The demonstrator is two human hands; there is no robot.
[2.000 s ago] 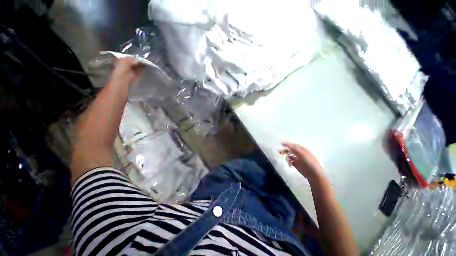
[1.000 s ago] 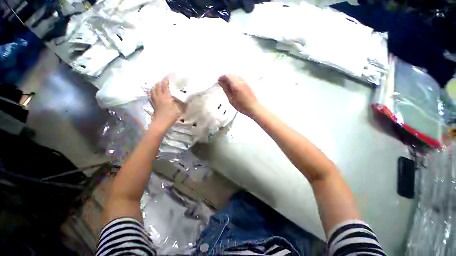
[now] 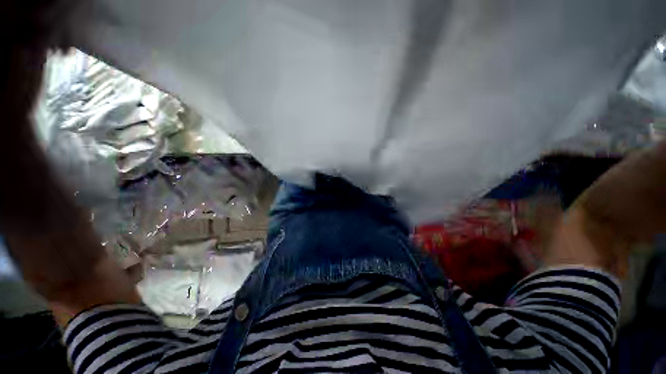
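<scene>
A white shirt is spread wide and hangs very close in front of the camera, blurred, filling the upper part of the view. Its lower part narrows down in front of my denim bib. Both my forearms are raised at the sides of the picture, the left one dark and blurred. My left hand and my right hand are not visible, being cut off by the edge or hidden, so what they hold cannot be seen.
A white shirt pile lies at the left. Crinkled clear plastic is below it, with white packed items at the lower left. Red material shows low at the right.
The white cloth has risen from the table to right before the camera and spread out. Both forearms have lifted outward, and the hands have left the visible area. The view has tilted down.
</scene>
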